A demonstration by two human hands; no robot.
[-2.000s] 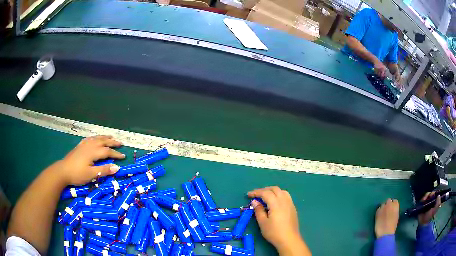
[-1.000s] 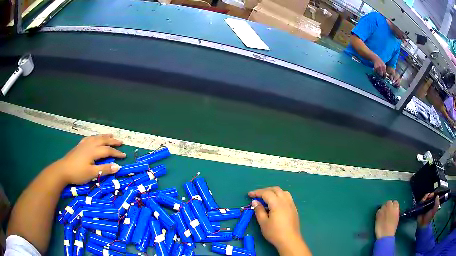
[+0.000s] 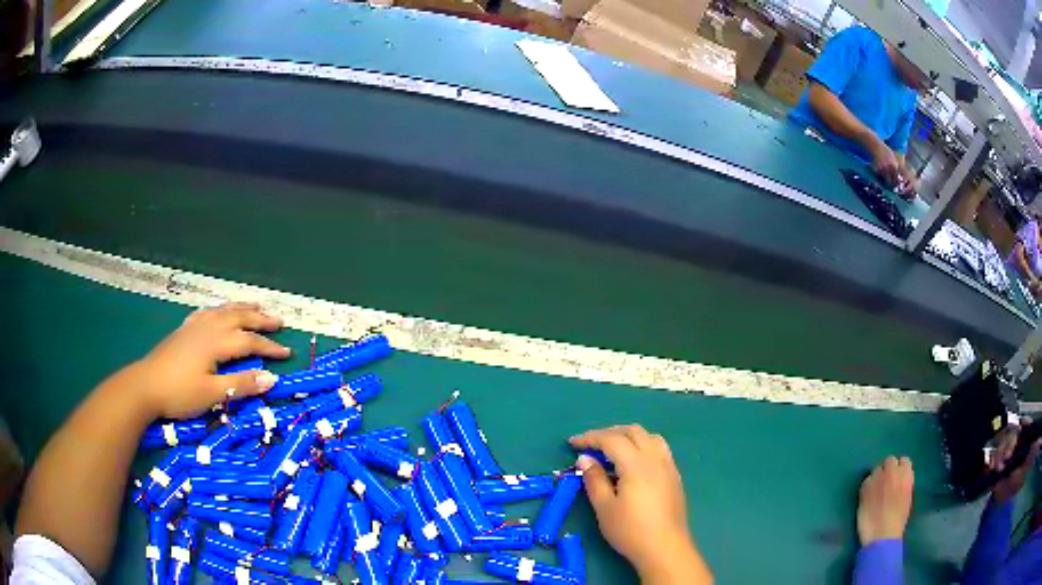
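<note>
Several blue batteries [image 3: 366,491] with small white labels and thin leads lie in a loose heap on the green worktop. My left hand [image 3: 211,363] rests over the heap's upper left, fingers apart, thumb on a battery. My right hand [image 3: 631,491] is at the heap's right edge. Its thumb and forefinger close on a battery [image 3: 598,459], mostly hidden by the fingers. A white fan body [image 3: 21,149] is cut off by the left edge, on the conveyor. Another white fan part [image 3: 954,357] shows at the far right.
A cream edge strip [image 3: 514,352] separates the worktop from the dark green conveyor [image 3: 457,269]. A neighbour's hand [image 3: 886,499] rests at right, near a black object [image 3: 977,429]. A white strip [image 3: 568,75] lies on the far ledge. A person in blue [image 3: 859,86] works beyond.
The left fan body has moved left, partly out of the picture. A white fan part has come into view at the right and moved left. The neighbour's other hand has shifted. My hands have hardly moved.
</note>
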